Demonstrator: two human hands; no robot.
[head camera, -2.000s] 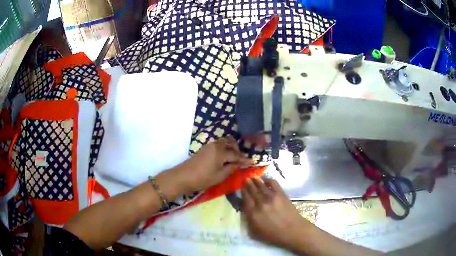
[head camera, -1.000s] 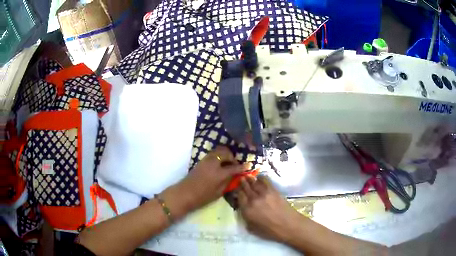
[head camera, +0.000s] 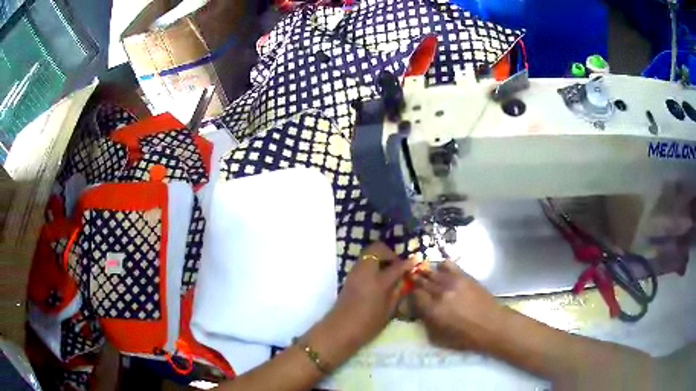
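My left hand (head camera: 375, 289) and my right hand (head camera: 456, 305) meet just in front of the needle area of the cream sewing machine (head camera: 534, 164). Both pinch a small orange fabric strip (head camera: 410, 279) between them, mostly hidden by the fingers. The dark printed fabric panel (head camera: 366, 218) with cream lattice runs from the back down to the left fingertips, beside the presser foot. The needle itself cannot be made out. The white padded piece (head camera: 267, 256) lies over the print, left of my left hand.
Sewn orange-bordered panels (head camera: 126, 263) are piled at the left. Red-handled scissors (head camera: 603, 279) lie under the machine arm at the right. A cardboard box (head camera: 172, 65) stands at the back left. More printed fabric (head camera: 343, 69) is heaped behind the machine head.
The long orange strip along the front has shrunk to a small bit between my fingers. The view has shifted, so the panels and white piece appear further right and lower.
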